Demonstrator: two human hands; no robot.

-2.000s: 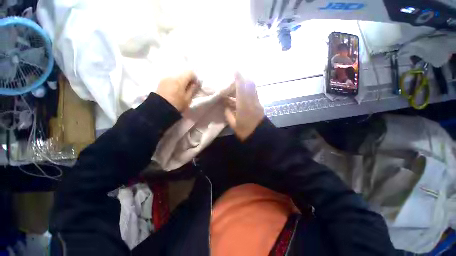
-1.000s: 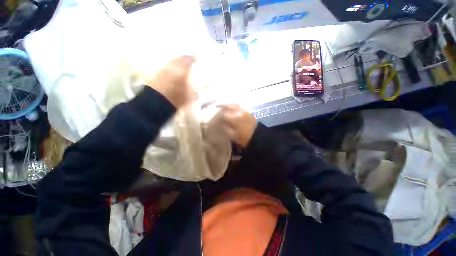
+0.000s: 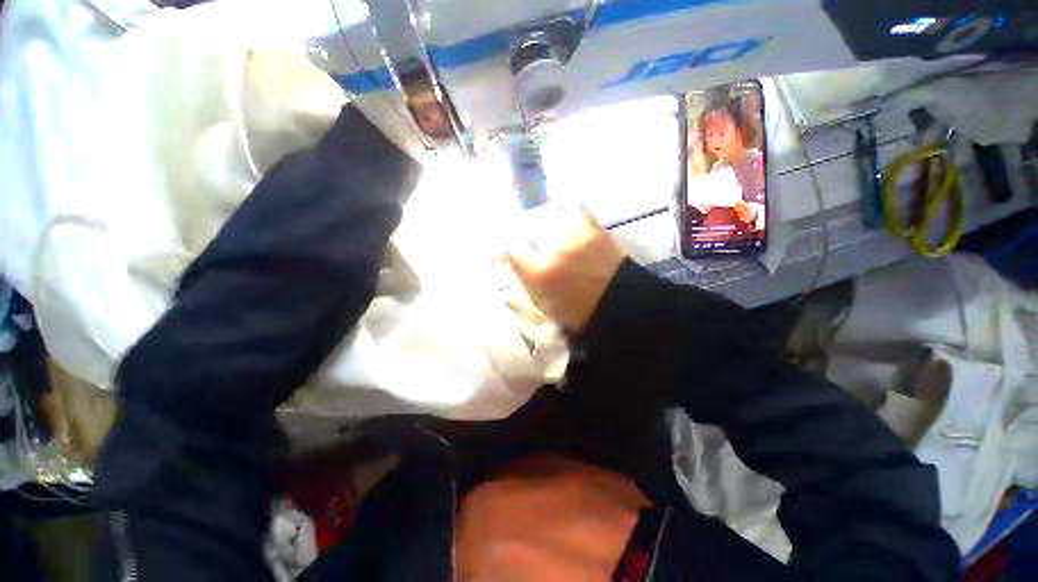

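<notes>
An off-white garment (image 3: 455,352) lies bunched in front of me, under the left end of the sewing machine (image 3: 501,57) and over the table's front edge. My right hand (image 3: 569,267) grips its edge just in front of the needle area, with fingers bent. My left sleeve reaches across the cloth to the machine head's left end. My left hand is hidden or lost in glare there; a small skin-coloured patch shows by the metal parts, and its grip cannot be seen. The needle and presser foot are washed out by bright light.
A lit smartphone (image 3: 724,171) stands right of the needle area. Yellow-handled scissors (image 3: 924,205) and a slim teal tool (image 3: 868,176) lie farther right. More off-white cloth (image 3: 148,216) is heaped at left. Pale garments (image 3: 968,398) lie below the table at lower right.
The view has moved closer to the machine. My left arm has reached forward to the machine head, and the left hand is no longer clear. The garment has moved toward the needle area.
</notes>
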